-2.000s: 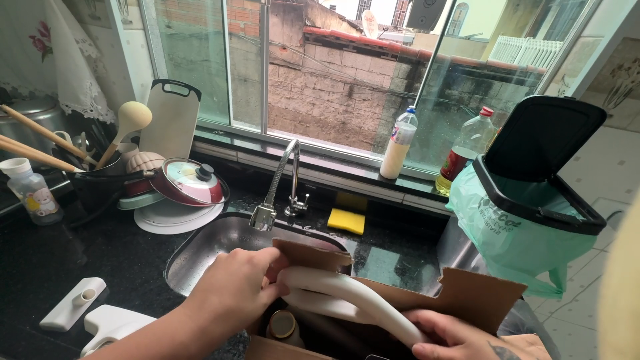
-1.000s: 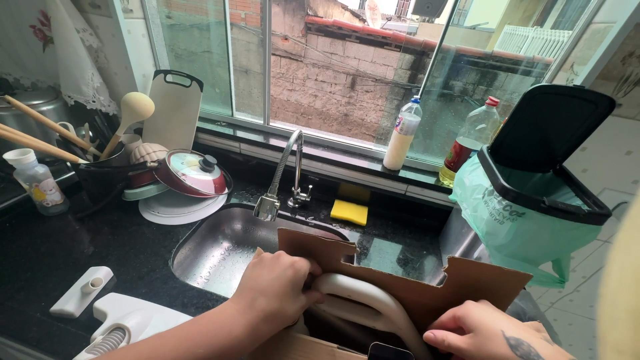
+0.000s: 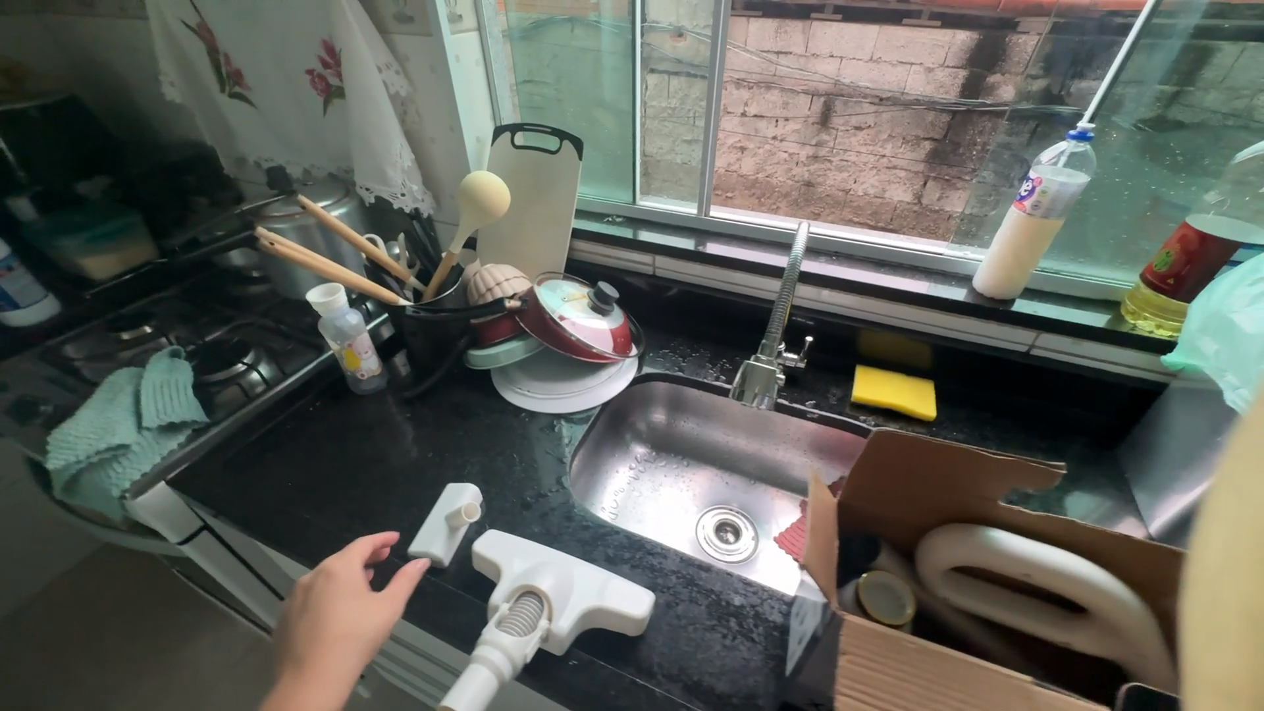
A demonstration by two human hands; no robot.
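My left hand (image 3: 341,612) hangs at the counter's front edge, empty, thumb and fingers apart, close to a small white plastic nozzle attachment (image 3: 441,528) lying on the black counter. Right of that nozzle lies a white vacuum cleaner floor head (image 3: 568,588) with a ribbed joint and a tube running toward me. An open cardboard box (image 3: 938,474) stands at the lower right, over the sink's right side. Inside it are a curved white plastic handle (image 3: 1047,573) and a round-ended item (image 3: 886,599). My right hand is out of view.
Behind the counter's front are a steel sink (image 3: 671,474), a faucet (image 3: 775,346) and a yellow sponge (image 3: 894,392). Stacked plates (image 3: 568,385), a lidded red pan (image 3: 583,316) and a black pot of utensils (image 3: 430,331) stand left of the sink. A stove (image 3: 227,355) is farther left.
Both hands have left the box and its white handle. My left hand has moved left, near the small nozzle; my right hand has gone out of view. The view has swung left.
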